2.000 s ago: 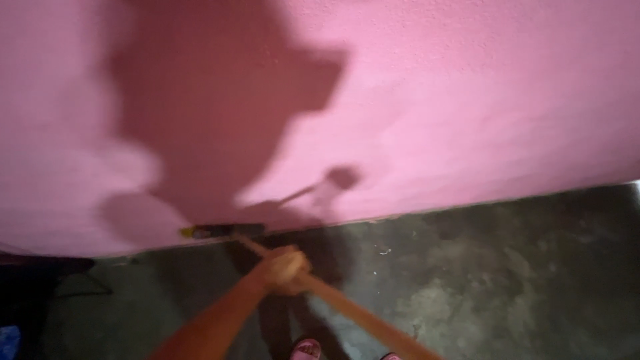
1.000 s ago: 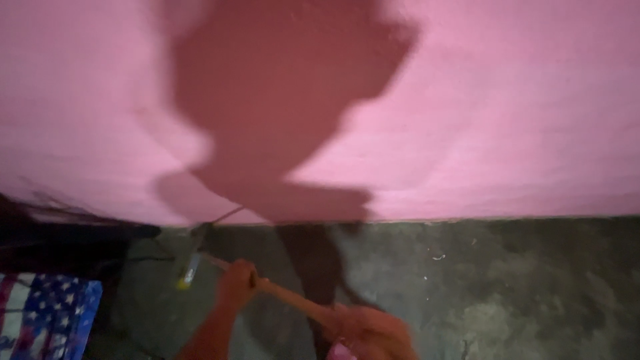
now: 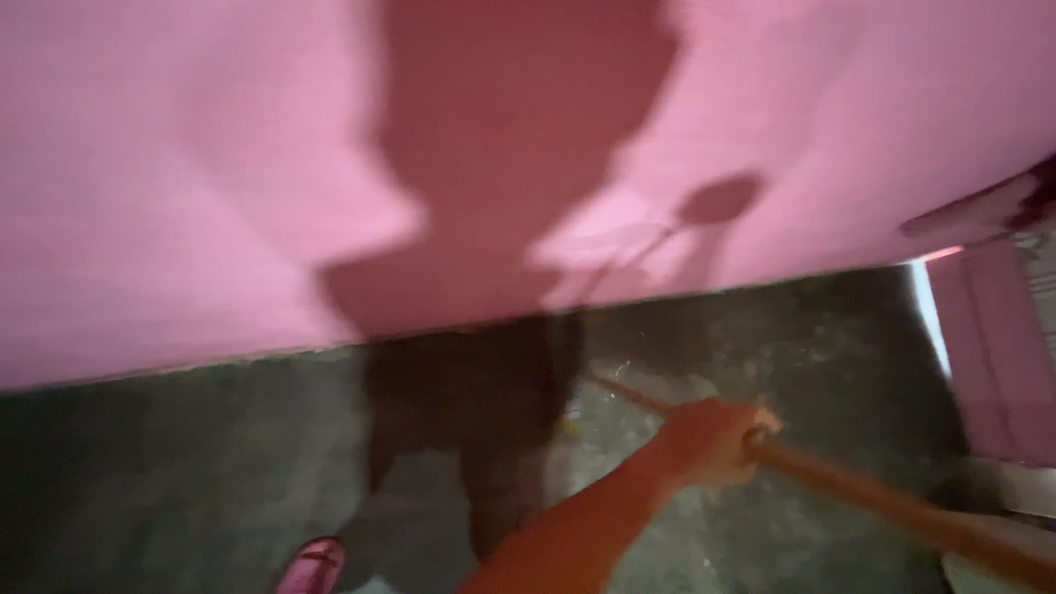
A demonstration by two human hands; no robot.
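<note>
My left hand [image 3: 722,437] grips a long brown pole [image 3: 874,491], its fingers wrapped round the shaft. One end of the pole reaches forward over the dark floor; the other runs out past the lower right edge. Near the forward end is a small yellowish patch [image 3: 571,425], too blurred to tell the shape of the pole's head. My right hand is out of view.
A pink wall [image 3: 206,206] carrying large shadows meets the dark grey floor [image 3: 206,462]. Pink panels [image 3: 1002,355] stand at the right, beside a bright narrow gap [image 3: 931,318]. A pink shoe [image 3: 312,565] shows at the bottom left.
The view has swung to the right, bringing the pink panels in. My left hand keeps hold of the pole. My right hand, seen on the pole a second ago, has left the view.
</note>
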